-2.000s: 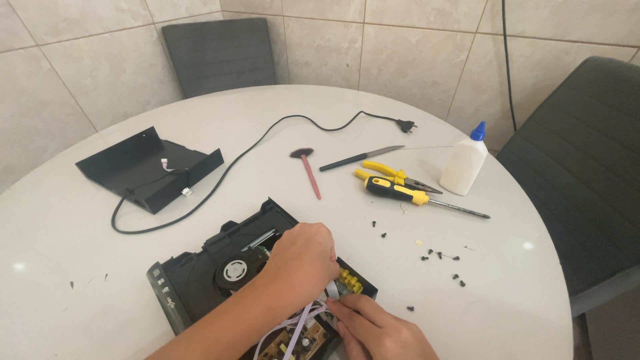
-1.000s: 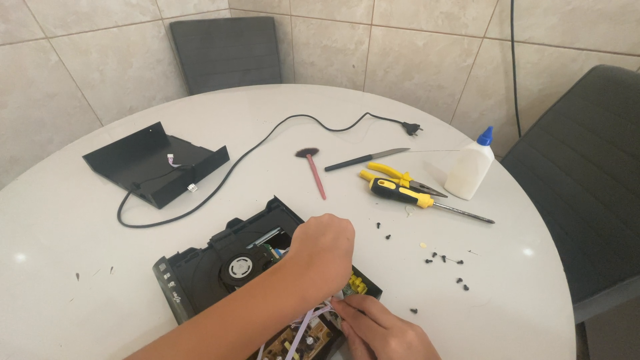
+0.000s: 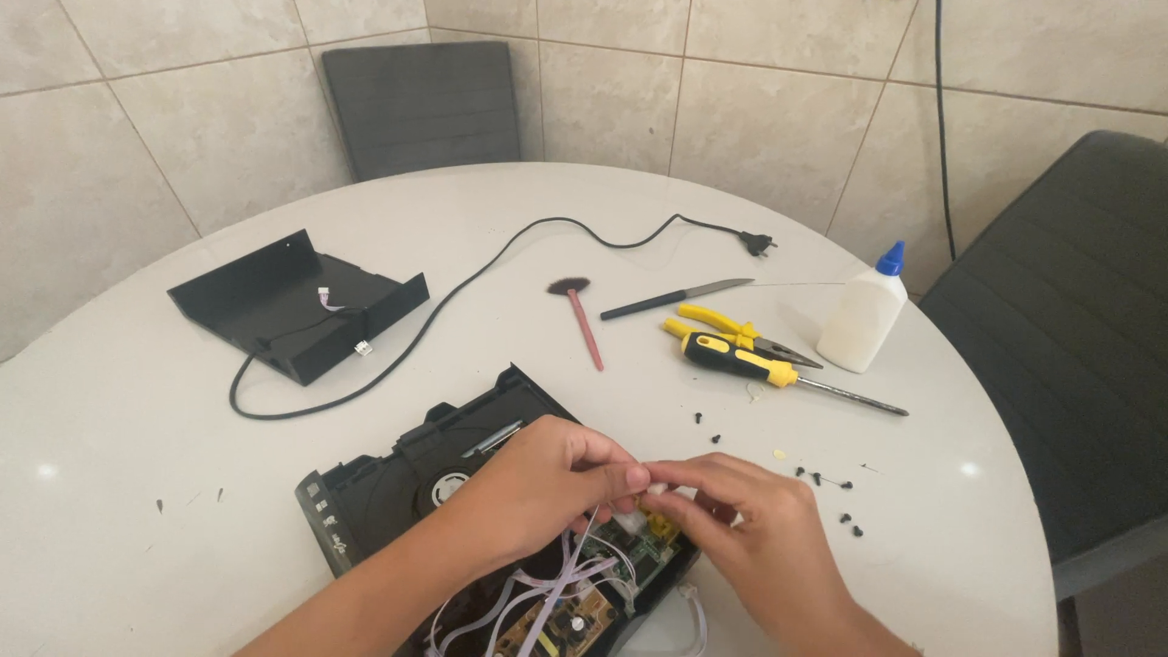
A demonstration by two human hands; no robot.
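An opened disc player (image 3: 365,497) lies at the near middle, its disc spindle, green circuit board (image 3: 652,557) and brown power board (image 3: 584,620) exposed. White ribbon cables (image 3: 557,584) loop over the boards. Above the green board, my left hand (image 3: 557,484) pinches with thumb and forefinger, and a thin cable runs down from its fingers. My right hand (image 3: 748,520) meets it fingertip to fingertip, pinching a small whitish piece that is mostly hidden; its kind is unclear. Yellow connectors (image 3: 662,526) show just below the fingers.
Black metal cover (image 3: 301,301) with a power cord (image 3: 438,315) at left. Brush (image 3: 584,319), knife (image 3: 675,298), pliers (image 3: 748,336), screwdriver (image 3: 776,370) and white bottle (image 3: 862,319) lie or stand beyond the player. Several small screws (image 3: 801,474) are scattered at right.
My hands have risen from inside the player and now meet above the circuit board. The left hand has turned so its thumb and forefinger show. A white cable end now shows beside the player's right edge.
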